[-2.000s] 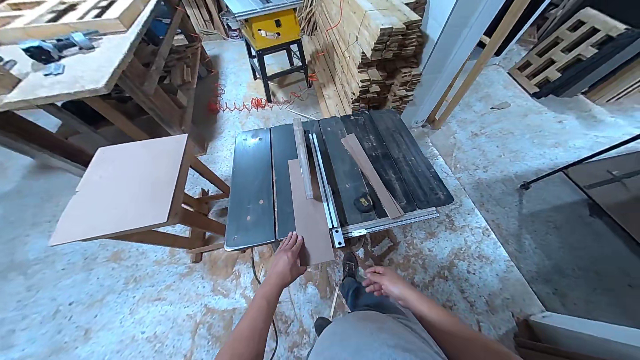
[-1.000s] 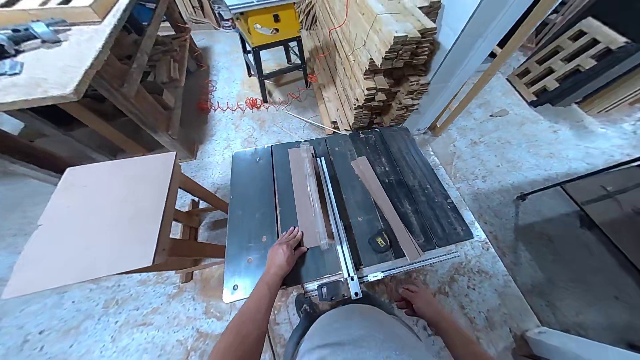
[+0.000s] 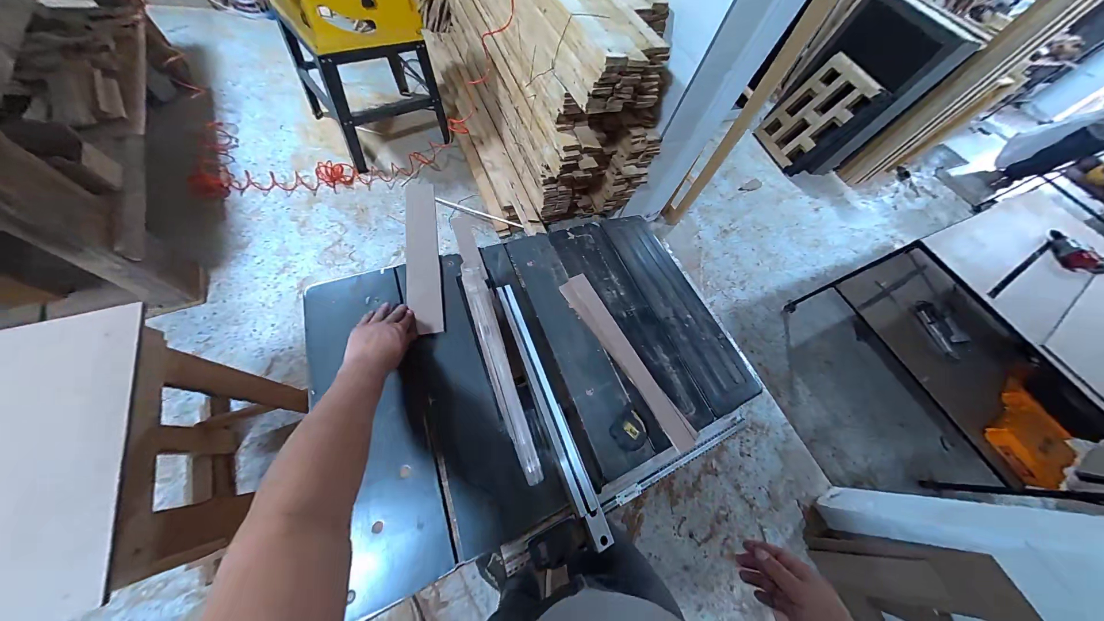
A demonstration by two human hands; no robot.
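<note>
My left hand (image 3: 379,338) reaches across the table saw (image 3: 379,466), its fingers at the near end of a thin wooden strip (image 3: 424,267) whose far end juts past the table edge. Whether the fingers grip it or only touch it I cannot tell. To its right lie a clear guard-like cover (image 3: 500,371), with a narrow offcut (image 3: 467,240) beyond it, and the metal rip fence (image 3: 552,414). Several thin strips (image 3: 630,362) rest on the right side of the saw beside a tape measure (image 3: 629,429). My right hand (image 3: 789,580) hangs off the table's near right side, holding nothing, fingers slightly apart.
A stool with a pale panel (image 3: 65,457) stands at left, a wooden workbench (image 3: 78,207) behind it. Beyond the saw are a coiled red air hose (image 3: 336,175), a yellow machine (image 3: 354,26) on a black stand and stacked boards (image 3: 552,103). A metal frame table (image 3: 931,345) is at right.
The wooden strip and my left hand have moved forward and left, away from the clear cover. The strip lay fully on the saw table a second ago. A narrow offcut now shows beyond the cover.
</note>
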